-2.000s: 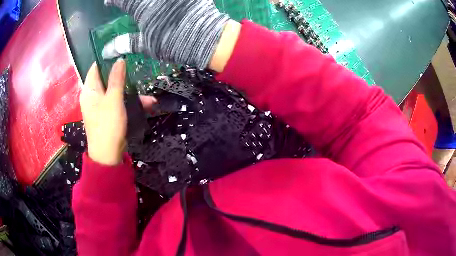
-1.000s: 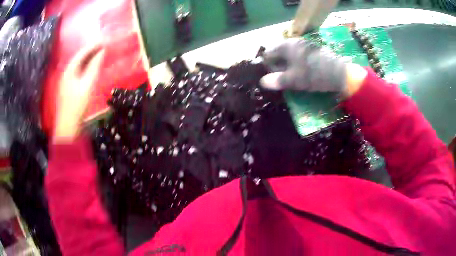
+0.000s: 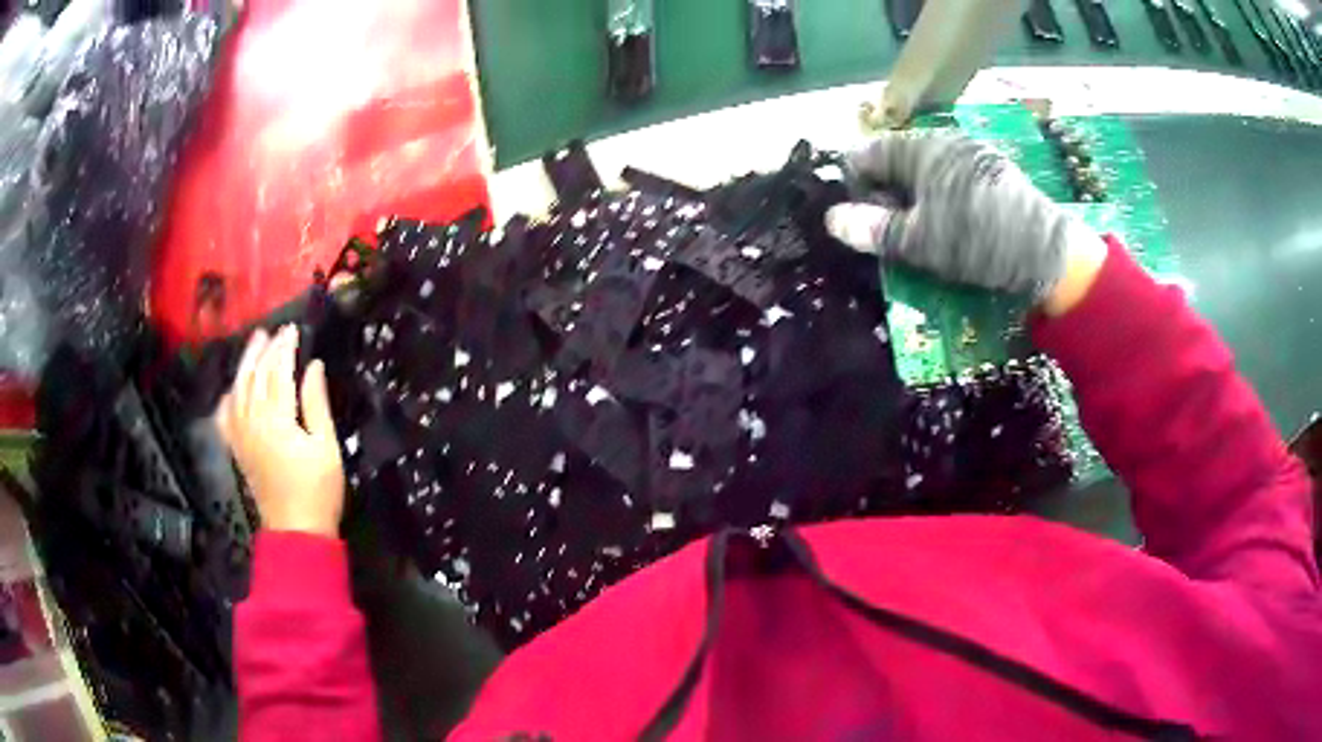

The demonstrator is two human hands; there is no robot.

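A wide pile of black shells [image 3: 624,392], speckled with white and silver bits, lies in front of me. My bare left hand [image 3: 286,435] rests at the pile's left edge, fingers slightly apart, with no held thing visible. My right hand [image 3: 964,218], in a grey striped glove, is over the green board panels [image 3: 950,341] at the pile's right end. Its thumb is apart from the fingers; the palm side is hidden, so I cannot tell whether it grips a panel.
A red sheet [image 3: 341,131] lies at the back left beside a shiny plastic bag [image 3: 87,160]. Behind the pile is a green conveyor [image 3: 558,87] with a pale rail [image 3: 754,128], a metal post [image 3: 942,58] and spaced units [image 3: 773,32]. More black shells [image 3: 138,507] lie far left.
The view has shifted. My left hand has moved from over the red sheet down to the pile's left edge. My right hand stays by the board panels. Earlier both hands were at a green panel.
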